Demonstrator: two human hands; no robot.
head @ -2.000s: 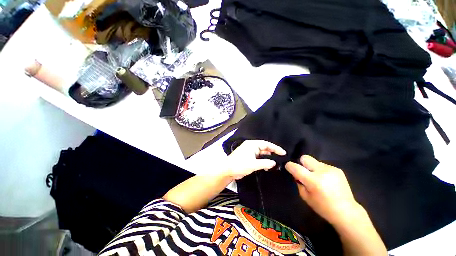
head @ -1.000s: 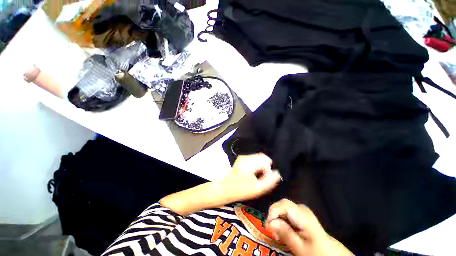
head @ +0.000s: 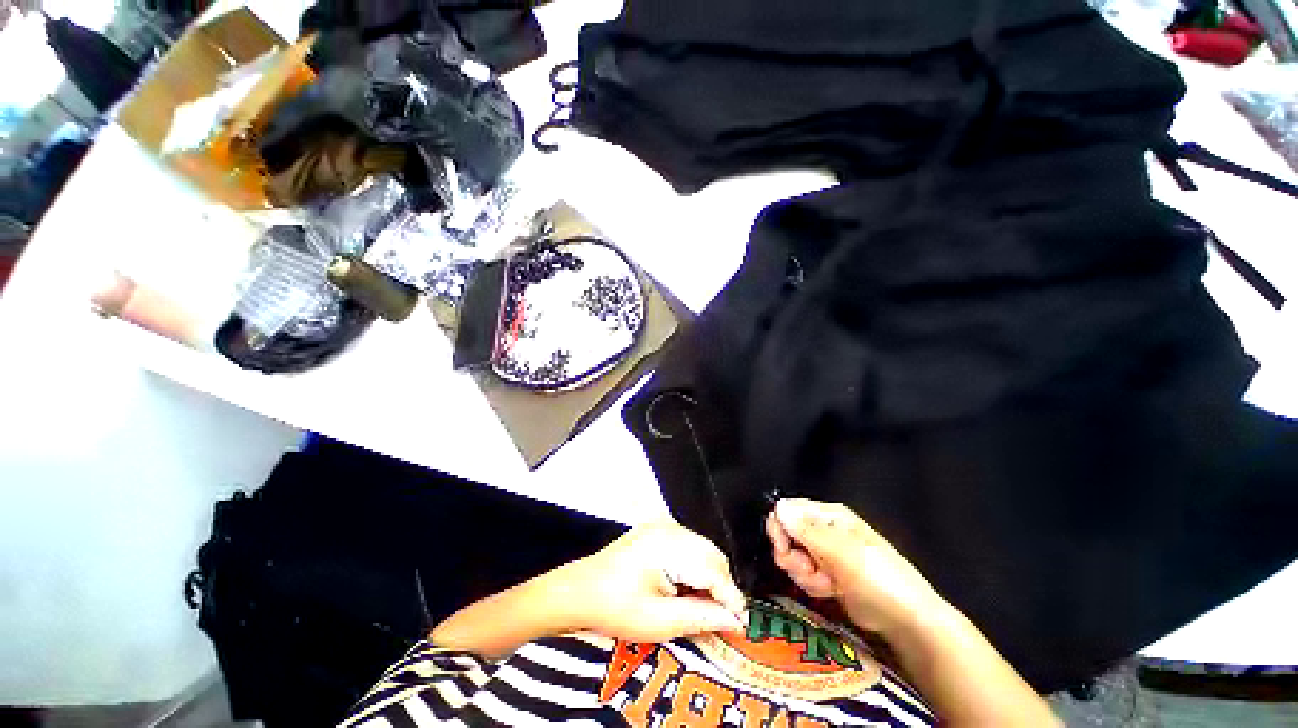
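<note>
A black garment (head: 982, 427) lies spread in front of me, with a thin curved hook (head: 671, 415) at its left corner. A fine line, seemingly thread, runs from near the hook down toward my hands. My left hand (head: 669, 586) is near my shirt, thumb and fingertips pinched together at the garment's lower left edge; the exact grip is hard to see. My right hand (head: 843, 563) is closed just right of it, over the cloth. A tiny dark tip sticks out above its fingertips; what it belongs to is hidden. No needle can be made out.
A round dish of small dark pieces (head: 577, 320) rests on grey-brown cardboard (head: 535, 434), with a black flap (head: 480, 316) at its left. An olive thread cone (head: 373, 287), plastic bags (head: 456, 114) and an open box (head: 192, 68) lie upper left. Another black garment (head: 854, 86) lies above.
My left hand has moved down toward my shirt, from a loose fist to a pinch. My right hand has risen from my shirt onto the garment. The camera view has shifted slightly.
</note>
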